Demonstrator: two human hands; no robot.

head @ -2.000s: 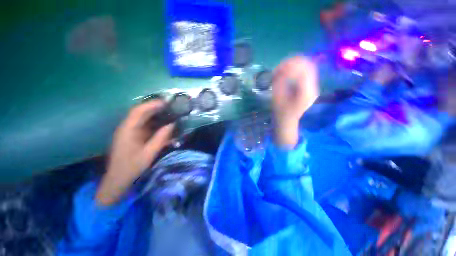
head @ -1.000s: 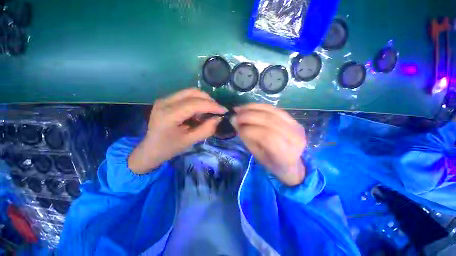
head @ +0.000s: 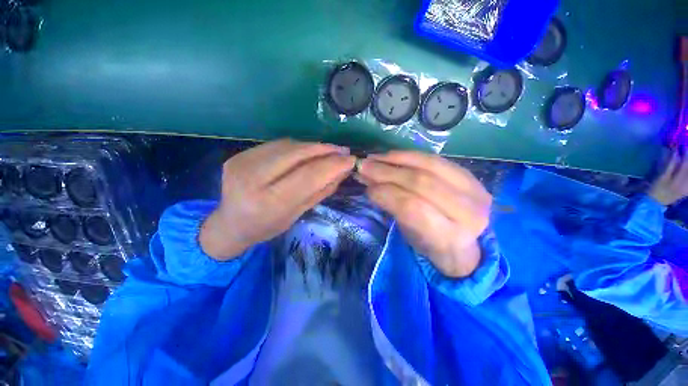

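My left hand (head: 283, 188) and my right hand (head: 430, 200) meet fingertip to fingertip just in front of the table edge. A tiny pale, metal-looking piece (head: 358, 163) shows between the fingertips, at the right hand's tips. Whether a black disc is behind the curled fingers is hidden. On the green table (head: 188, 83), several round black-rimmed discs with grey faces (head: 396, 99) lie in a row on crinkled clear film (head: 430, 139). Short slots show on their faces.
A blue bin (head: 520, 38) with a silvery heap stands at the top, a disc beside it. More discs (head: 565, 108) lie right. Clear trays of black discs (head: 79, 185) are stacked at left. Another person's hand (head: 670, 179) and blue sleeve show at right.
The black part seen between my hands one second ago no longer shows. My fingertips are closer together. The view has shifted, so the bin and discs sit further right and higher.
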